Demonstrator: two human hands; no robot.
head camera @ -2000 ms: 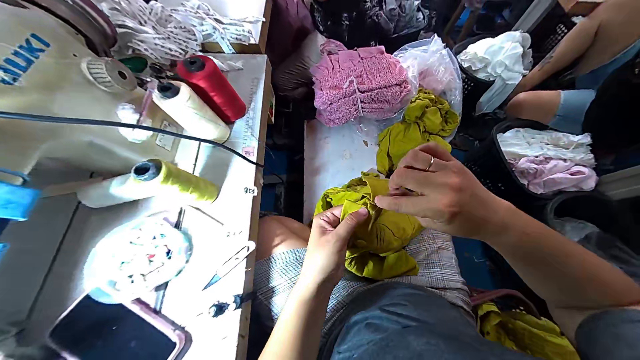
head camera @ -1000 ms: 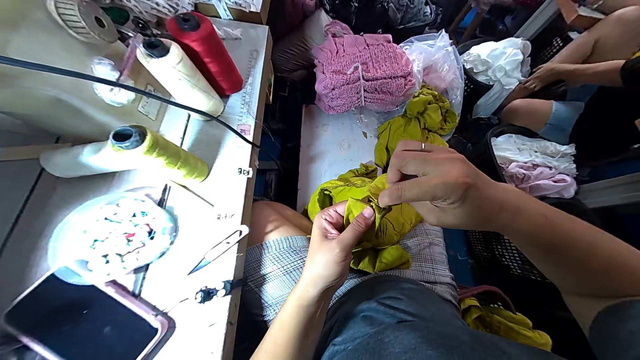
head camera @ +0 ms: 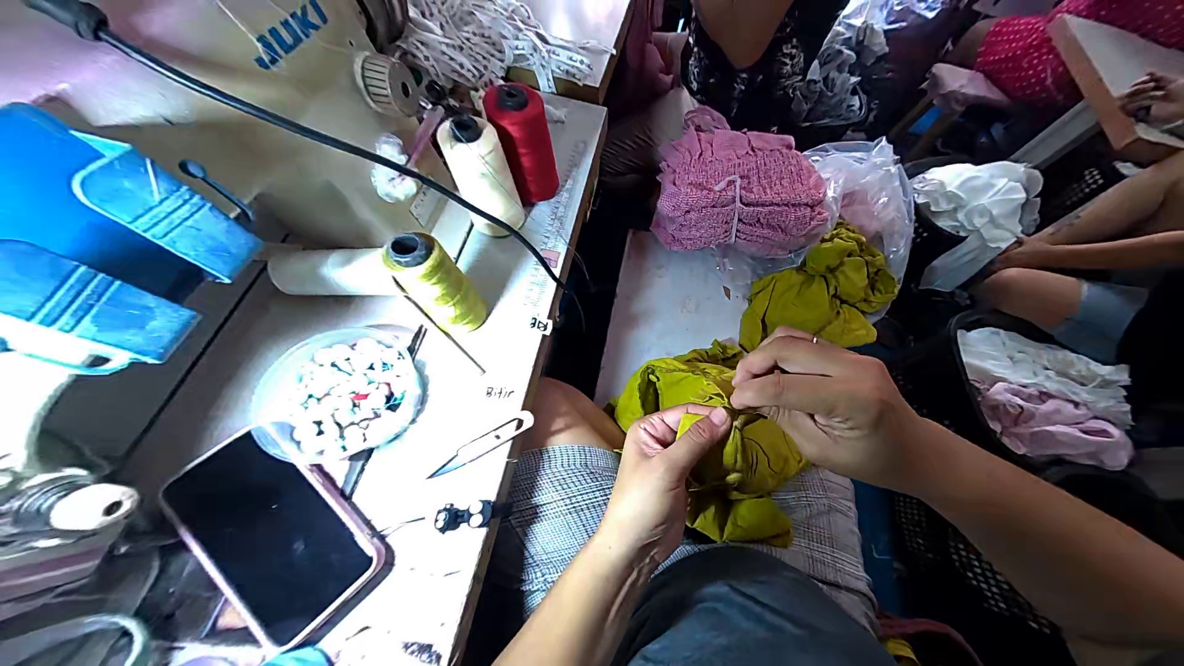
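Olive-green fabric (head camera: 754,455) lies gathered over my lap. My left hand (head camera: 661,467) pinches an edge of it between thumb and fingers. Close beside that thumb, my right hand (head camera: 823,402), with a ring on one finger, has its fingertips closed together at the same fabric; whether they hold a fine needle or thread is too small to tell. More of the olive fabric (head camera: 823,287) is bunched on the white bench beyond, next to a tied bundle of pink textured fabric (head camera: 740,190).
On the sewing table at left are thread snips (head camera: 481,444), a smartphone (head camera: 273,536), a tub of small white pieces (head camera: 356,393), a yellow thread cone (head camera: 435,282) and a sewing machine (head camera: 305,102). Baskets of fabric (head camera: 1050,398) and a seated person's legs (head camera: 1073,287) are at right.
The view has shifted, with more of the sewing machine and blue holder now showing. Both hands stay at the olive fabric, and the right fingertips have shifted slightly over it.
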